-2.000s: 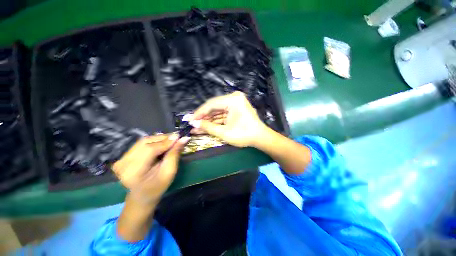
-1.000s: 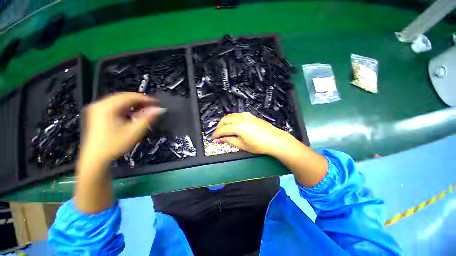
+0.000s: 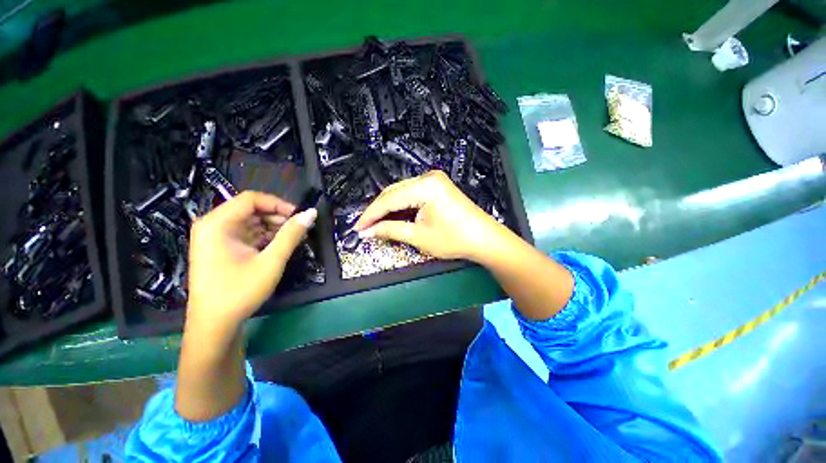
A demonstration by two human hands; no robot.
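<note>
My left hand (image 3: 237, 251) pinches a narrow black plastic part (image 3: 311, 199) between thumb and fingertips, above the divider of the black parts tray (image 3: 312, 181). My right hand (image 3: 439, 217) is over the near end of the tray's right compartment. Its thumb and index fingertips are close together at the heap of small gold and white metal fittings (image 3: 385, 257). A small dark piece shows at these fingertips; whether they grip it or a fitting cannot be told. More black parts (image 3: 389, 113) fill the right compartment, and others (image 3: 158, 222) lie in the left one.
Another black tray (image 3: 93, 194) with dark parts stands at the left. To the right on the green bench lie a clear bag with a white label (image 3: 554, 134) and a bag of gold bits (image 3: 629, 112). A large pale machine-like object (image 3: 792, 104) stands at the far right.
My left hand has moved right and in from the left compartment, and a black part now shows in its fingertips. My right hand stays at the fittings heap. The camera view has shifted.
</note>
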